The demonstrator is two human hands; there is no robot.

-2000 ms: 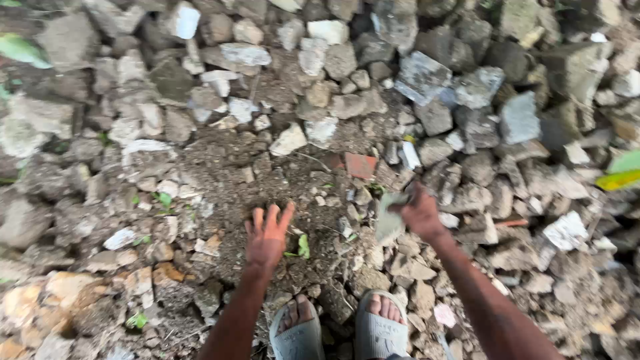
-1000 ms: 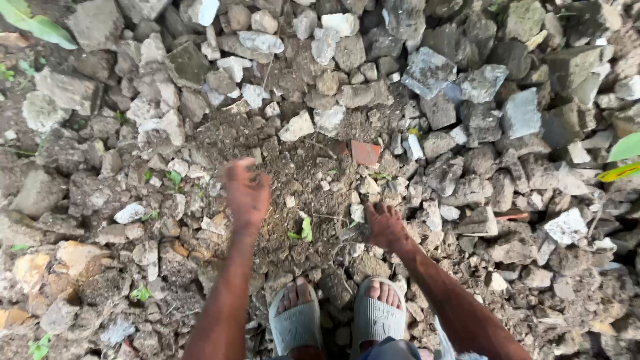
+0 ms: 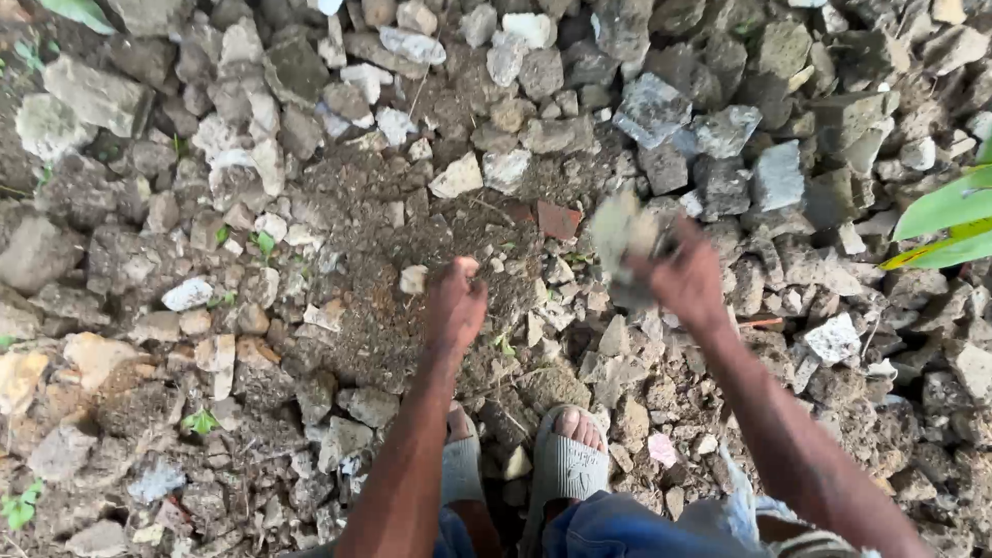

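Note:
My right hand (image 3: pixel 682 271), blurred by motion, grips a pale flat piece of stone (image 3: pixel 620 232) at its left side. Just left of that stone lies a reddish brick fragment (image 3: pixel 558 220) on the soil. My left hand (image 3: pixel 456 298) is over the bare dirt in the middle, its fingers curled; whether something small is in them cannot be made out. A small pale stone (image 3: pixel 413 279) lies just left of it.
Broken rubble (image 3: pixel 666 167) surrounds the patch of soil (image 3: pixel 349 201). My feet in grey slide sandals (image 3: pixel 572 465) stand at the bottom. Green leaves (image 3: pixel 945 209) reach in from the right edge, and small weeds (image 3: pixel 200 421) grow at the left.
My left hand has moved right, towards the middle of the dirt patch. My right hand, low on the rubble a second ago, is now farther up and right with the pale stone.

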